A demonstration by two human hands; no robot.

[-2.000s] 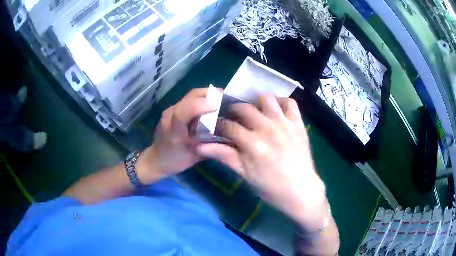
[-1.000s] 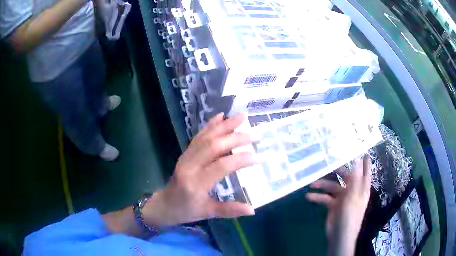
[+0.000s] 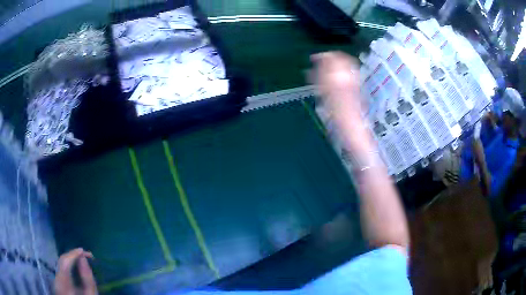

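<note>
A row of upright white cartons (image 3: 412, 98), with narrow printed sides and repeated dark marks, stands at the right. My right hand (image 3: 337, 75) is stretched out at the row's near left end. It is blurred, so its grip and any contact with a carton cannot be told. My left hand (image 3: 76, 273) is low at the left, cut off by the bottom edge. Its visible fingers are apart and hold nothing. It is beside the finished carton stack (image 3: 20, 213), which shows only partly and blurred at the left edge.
A black tray (image 3: 236, 95) of flat white pieces stands at the back of the green bench (image 3: 254, 173). A heap of small white looped pieces (image 3: 57, 98) lies left of it. A dark tray or holder (image 3: 326, 20) is farther back. Another person in blue (image 3: 502, 150) is at the far right.
My left hand has let go of the carton at the stack. My right hand has moved across to the waiting cartons. The view has swung right, from the stack to the bench and row.
</note>
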